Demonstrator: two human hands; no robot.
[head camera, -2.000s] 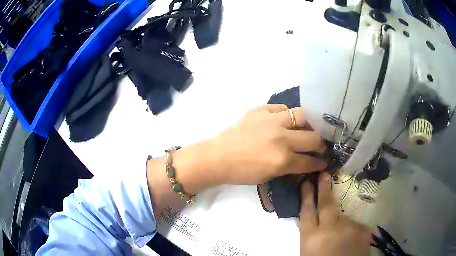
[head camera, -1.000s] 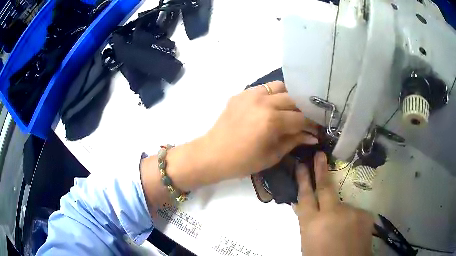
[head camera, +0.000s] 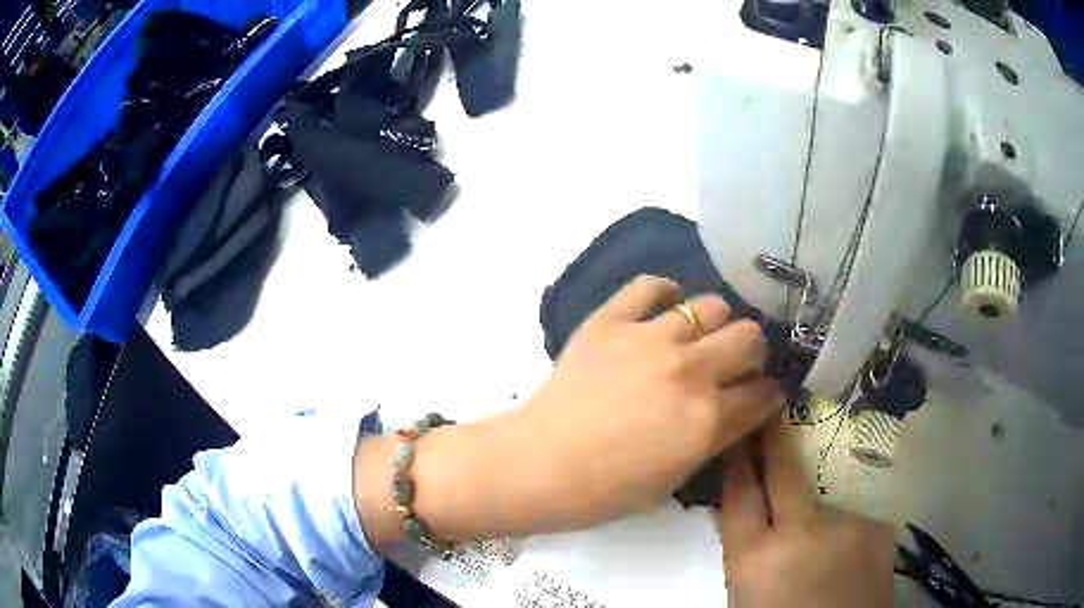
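A black pouch body (head camera: 624, 267) lies flat at the needle, its rounded panel spread out left of the machine head. My left hand (head camera: 654, 404), with a ring and bead bracelet, presses on it with the fingertips at the presser foot (head camera: 808, 344). My right hand (head camera: 802, 534) is at the lower right, cut off by the bottom edge. Its fingertips meet my left fingers on the black fabric just below the foot. The exact grip of the fingers on the fabric is partly hidden under my left hand.
The white sewing machine (head camera: 761, 154) stands at right, with ribbed knobs on its face. Dark thread snips (head camera: 941, 568) lie at lower right. Black zippered strips (head camera: 369, 166) are heaped at upper left beside a blue bin (head camera: 196, 149) of black pieces. Printed markings run along the table's front.
The fabric has turned, so more of the rounded panel shows above my left hand. The lower edge piece seen before is now mostly covered. My left hand has shifted with the fabric.
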